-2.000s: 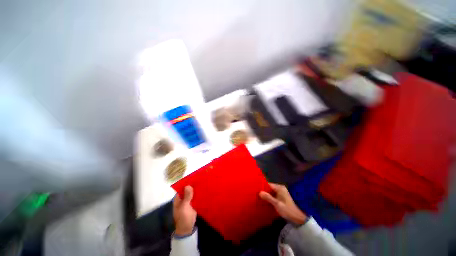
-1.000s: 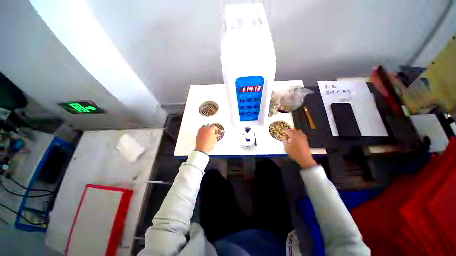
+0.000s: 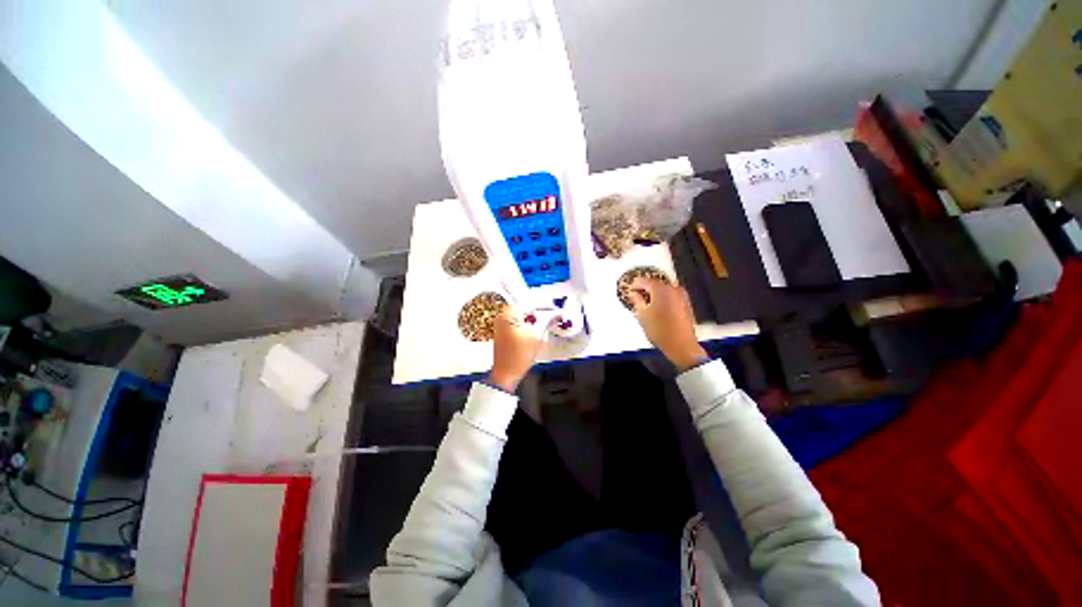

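The white setting machine (image 3: 513, 131) stands at the back of the white machine table, with red digits above its blue keypad (image 3: 529, 232). My left hand (image 3: 519, 344) is at the setting dies (image 3: 562, 318) under the machine head, fingertips close to them; whether it pinches a small part cannot be seen. My right hand (image 3: 664, 320) has its fingertips in the right parts cup (image 3: 642, 282), which holds brass bits; its grip is hidden. Two more cups with brass bits, the front left cup (image 3: 483, 317) and the back left cup (image 3: 464, 256), lie left of the machine.
A clear plastic bag (image 3: 655, 211) lies behind the right cup. A phone (image 3: 800, 243) rests on a note sheet (image 3: 854, 211), beside an orange-brown stick (image 3: 711, 250). Red pieces (image 3: 961, 474) are piled at right. A pale-faced piece with red border (image 3: 242, 540) and a white pad (image 3: 293, 377) lie on the left table.
My left hand has moved from the front left cup right to the dies. My right hand remains at the right cup. The red piece held two seconds ago is out of my hands.
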